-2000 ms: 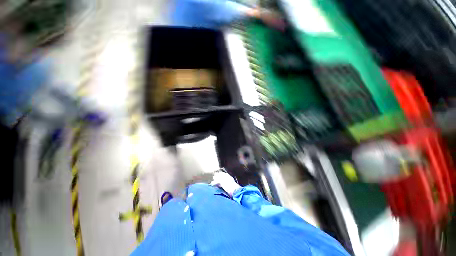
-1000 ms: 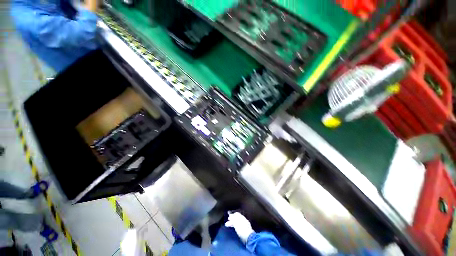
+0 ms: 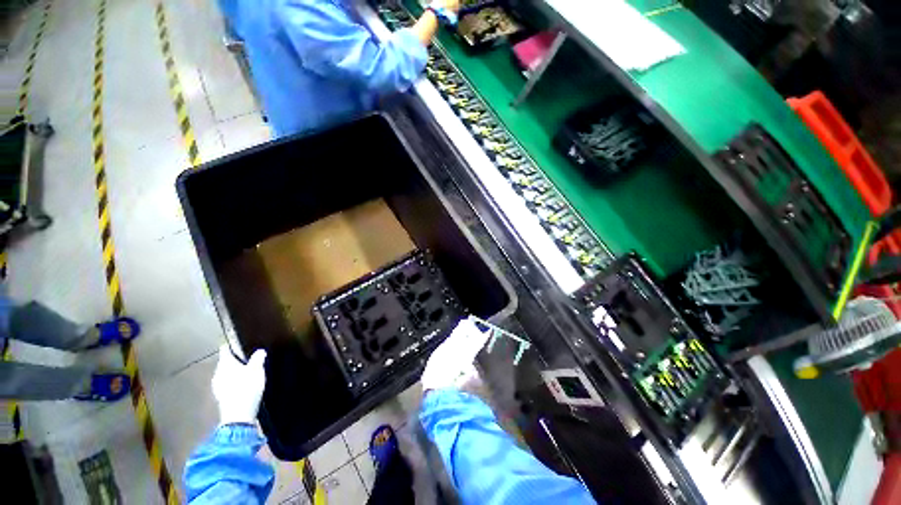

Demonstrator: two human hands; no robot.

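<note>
A large black tote (image 3: 203, 232) stands on the floor in front of me. A black carrier fixture (image 3: 390, 318) lies inside it, beside brown cardboard (image 3: 331, 242). My left hand (image 3: 238, 387), white-gloved, grips the tote's near left rim. My right hand (image 3: 455, 357), white-gloved, is at the near right rim and holds a thin grey-green plastic piece (image 3: 509, 341); its fingertips are partly hidden. Another carrier fixture (image 3: 624, 318) with a green PCB panel (image 3: 676, 380) rests on the conveyor at the right.
A conveyor (image 3: 504, 202) carries a row of boards. Trays of loose sticks (image 3: 719, 281) stand on the green bench (image 3: 647, 212). Another fixture (image 3: 785, 197) lies on the raised shelf, near a fan (image 3: 852, 333). A person in blue (image 3: 316, 59) works beyond the tote. Another person's legs (image 3: 49, 350) show left.
The view has turned and steadied. Both hands have come up to the tote's near rim. The plastic piece now shows in my right hand. The pale sheet by the tote no longer shows.
</note>
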